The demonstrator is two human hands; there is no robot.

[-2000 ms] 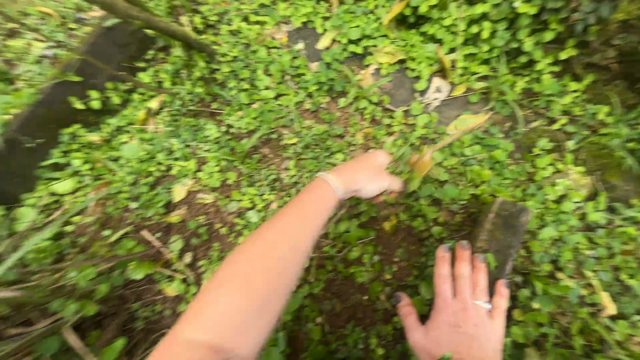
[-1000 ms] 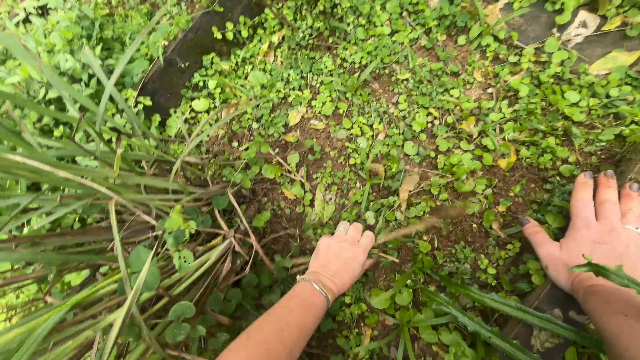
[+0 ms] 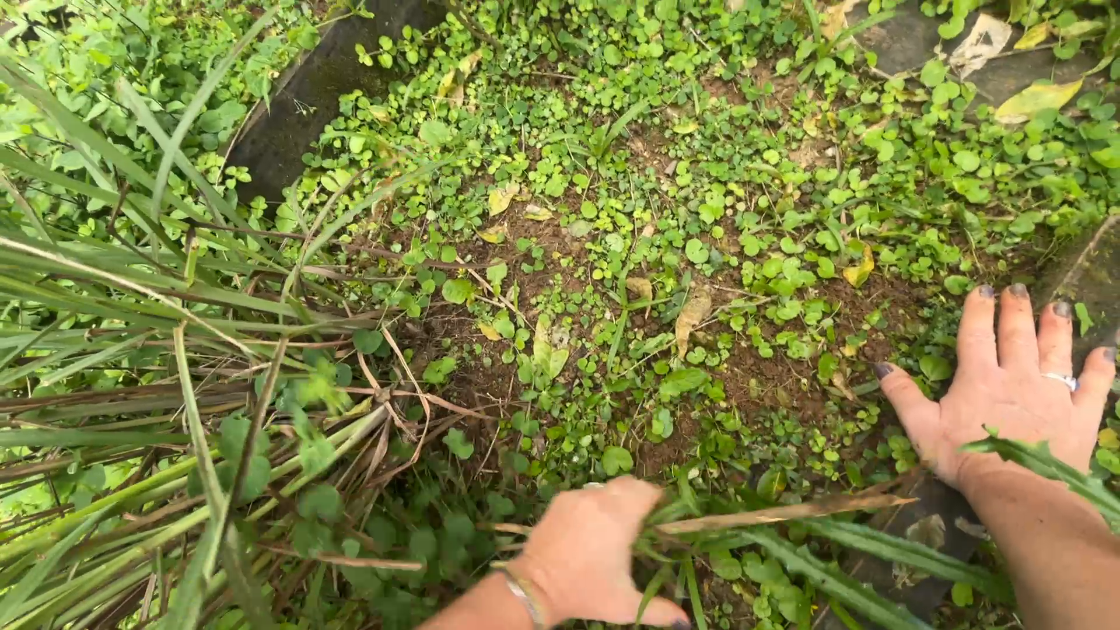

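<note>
Near the bottom middle, my left hand [image 3: 595, 551], with a bracelet at its wrist, is closed around a bunch of green and dry plant stems; a long dry brown leaf [image 3: 787, 512] sticks out to its right. Its fingers are partly hidden and blurred. At the right, my right hand [image 3: 1015, 394], wearing a ring, lies palm down with fingers spread beside and partly on a dark stone edge [image 3: 1085, 271]. Small round-leaved ground cover [image 3: 560, 175] grows over reddish-brown soil [image 3: 770, 376] between and above the hands.
A clump of long grass blades [image 3: 175, 350] fills the left side. One dark stone slab [image 3: 306, 105] stands at the upper left, another flat stone [image 3: 919, 44] at the upper right with a yellow leaf [image 3: 1037, 101] by it. Spiny-edged green leaves [image 3: 840, 577] reach in at the lower right.
My left hand has moved toward the bottom of the view and now has plant stems in it. My right hand stays spread on the ground by the stone edge.
</note>
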